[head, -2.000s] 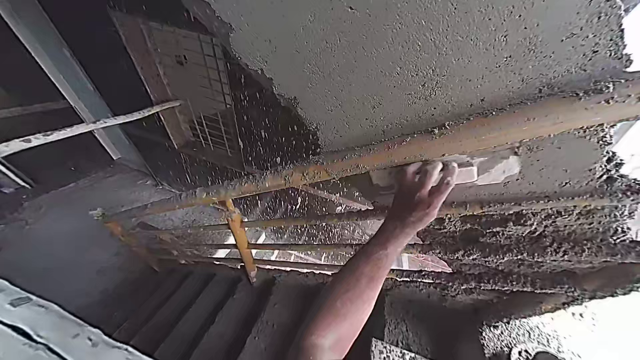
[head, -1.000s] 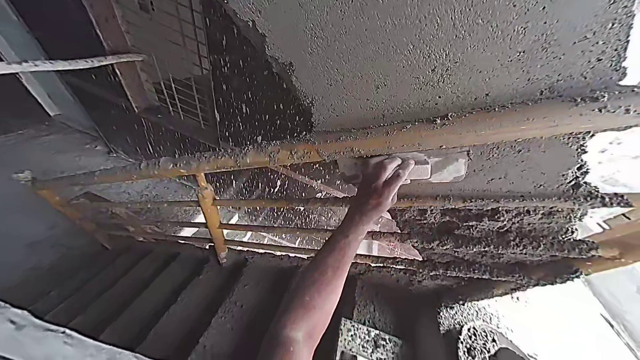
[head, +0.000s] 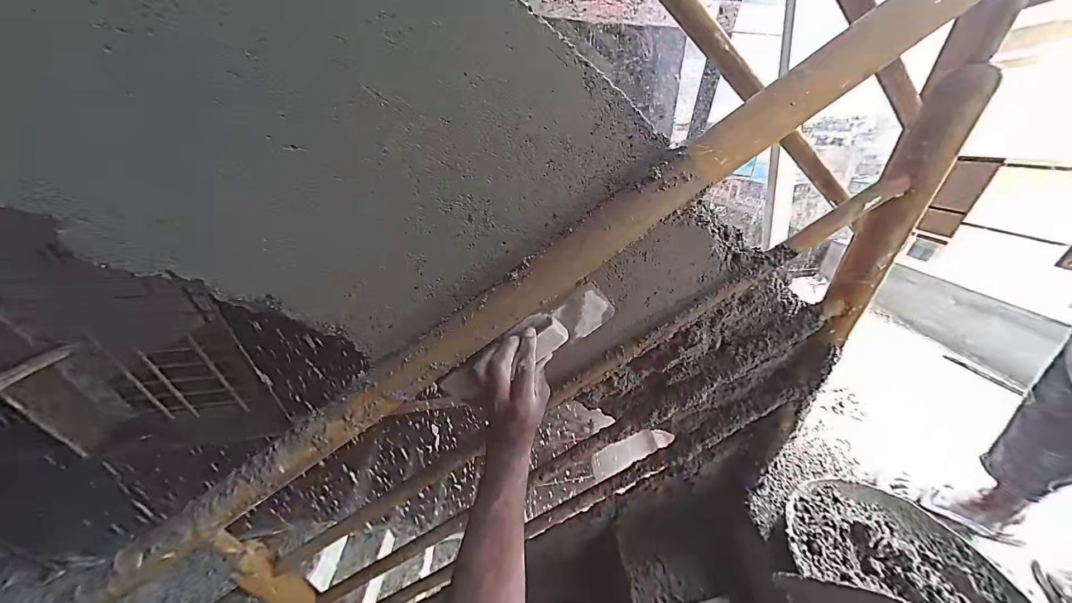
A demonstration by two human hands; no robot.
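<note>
My left hand is closed around the pale handle of a plastering float, its flat face against wet grey mortar on the sloping surface. The float lies between the yellow metal handrail above and a lower rail crusted with mortar. Beyond the handrail spreads a broad, smoother plastered face. My forearm rises from the bottom edge. My right hand is out of view.
A round container of mortar stands at lower right. Near it are a person's leg and foot. A thick yellow post and crossed bars rise at right. Stair railings slope down at lower left.
The view has swung a lot toward the right, bringing the post, the mortar container and the person's leg into sight. My left hand still grips the float between the rails.
</note>
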